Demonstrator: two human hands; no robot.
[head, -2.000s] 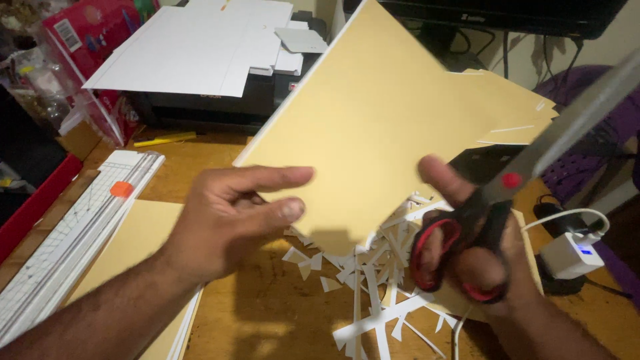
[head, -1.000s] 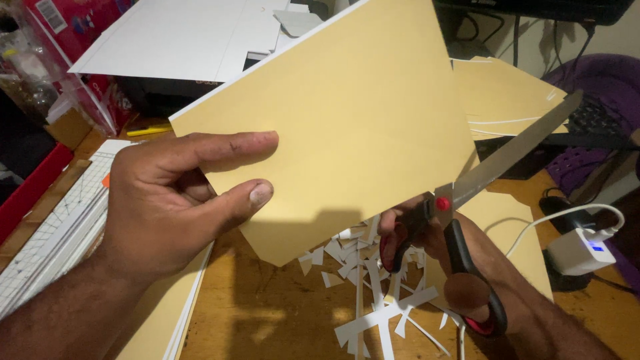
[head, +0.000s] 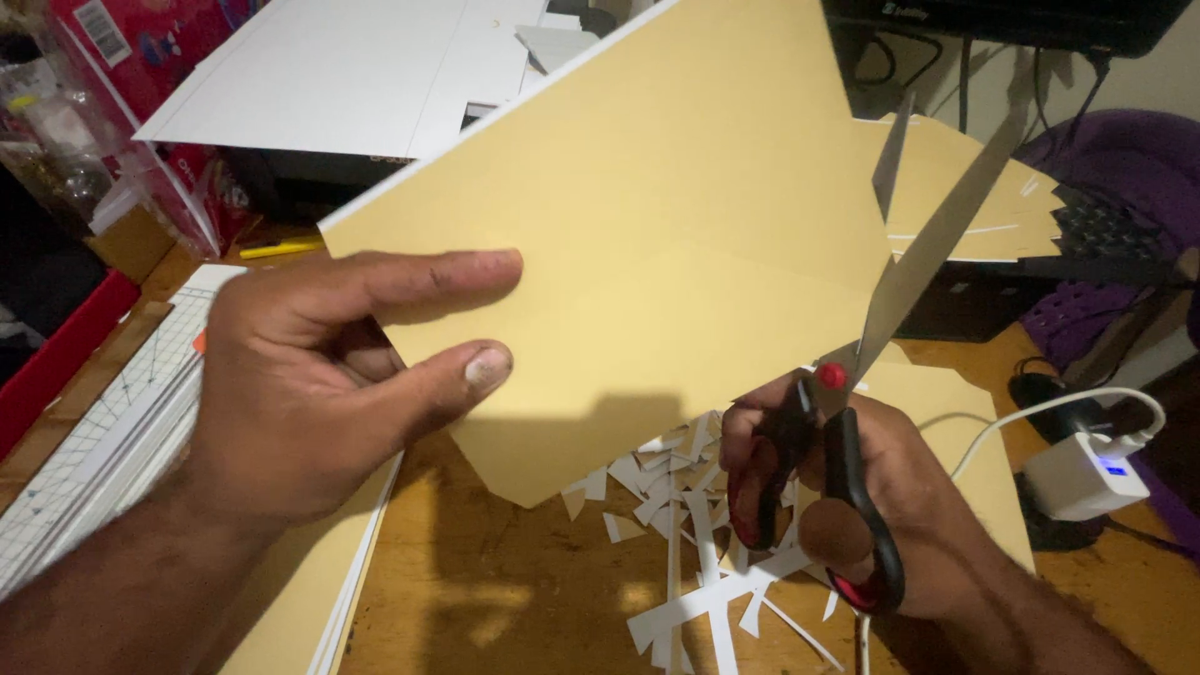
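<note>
My left hand [head: 328, 384] grips a sheet of yellow card [head: 637, 244] by its left edge, with the index finger and thumb on its face. The sheet is tilted, with a white strip along its upper edge and a cut corner at the bottom. My right hand [head: 900, 497] holds scissors with black and red handles [head: 858, 375]. Their blades stand apart around the sheet's right edge, one blade partly hidden behind the card. White and yellow paper offcuts [head: 717, 572] lie on the wooden table below.
A paper trimmer [head: 112, 422] and stacked yellow sheets [head: 309, 581] lie at the left. White sheets [head: 347, 75] rest on a black device at the back. More yellow card [head: 975, 187] lies at the back right, near a white charger [head: 1087, 473] with a cable.
The card has been turned in my left hand. The scissors have come from beside the card to its right edge, and their blades have parted.
</note>
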